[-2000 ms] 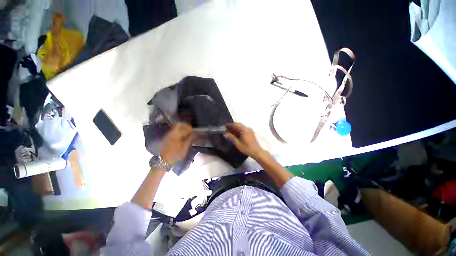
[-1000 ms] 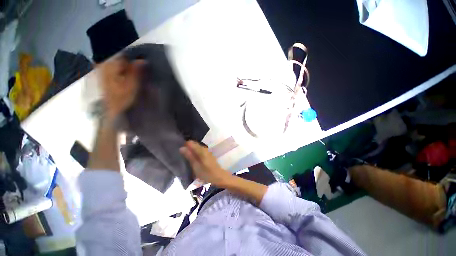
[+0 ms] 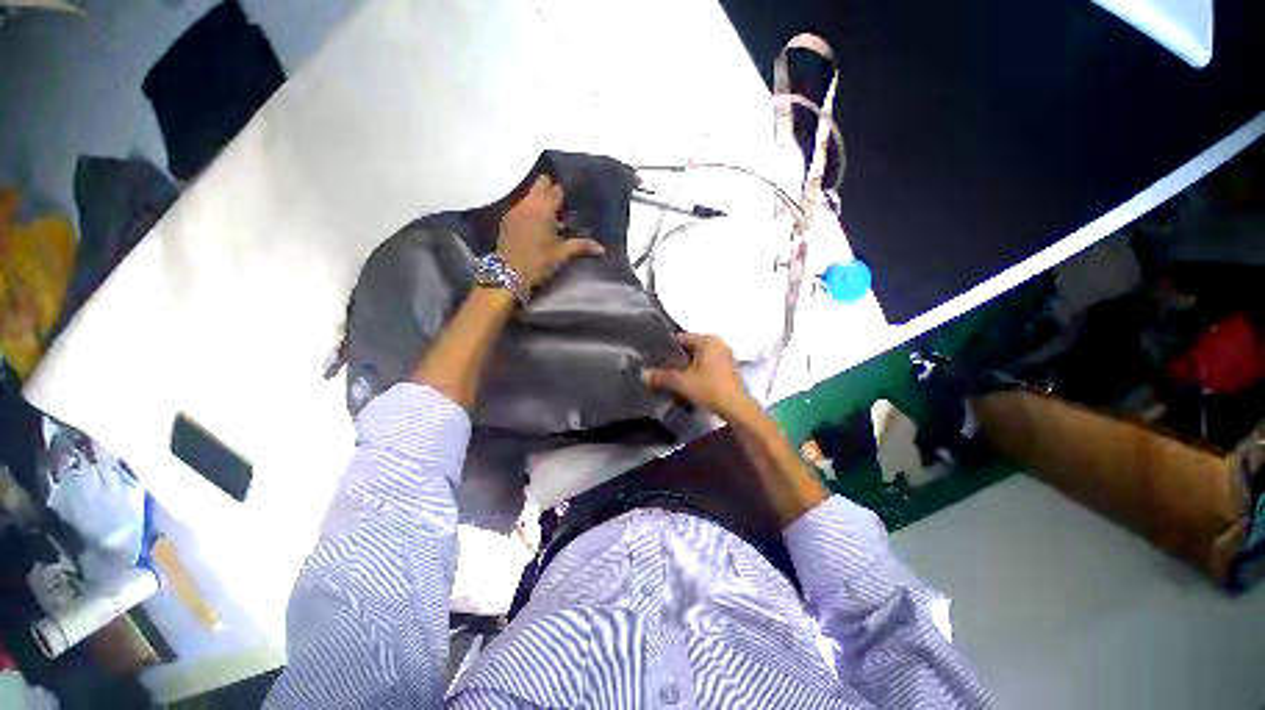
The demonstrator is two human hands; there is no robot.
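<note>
A dark grey, slightly shiny garment piece (image 3: 583,354) lies spread over the off-white pattern paper (image 3: 416,118) in front of me. My left hand (image 3: 538,239), with a metal watch on the wrist, is at the garment's upper edge, fingers on the cloth. My right hand (image 3: 690,372) pinches the garment's right edge between thumb and fingers. A black pen or pencil (image 3: 687,208) lies just beyond the garment's upper right. Part of the garment hangs toward my body at the table edge.
A looped pinkish tape measure (image 3: 796,264) and a blue round object (image 3: 846,282) lie to the right, beside black fabric (image 3: 957,139). A mobile phone (image 3: 211,456) lies at left. A folded black cloth (image 3: 212,83) is at upper left. A brown box (image 3: 1110,465) stands at right.
The garment piece was bunched, then lifted and turned; now it lies spread out wider. My left hand has moved right to its upper edge. The view has shifted.
</note>
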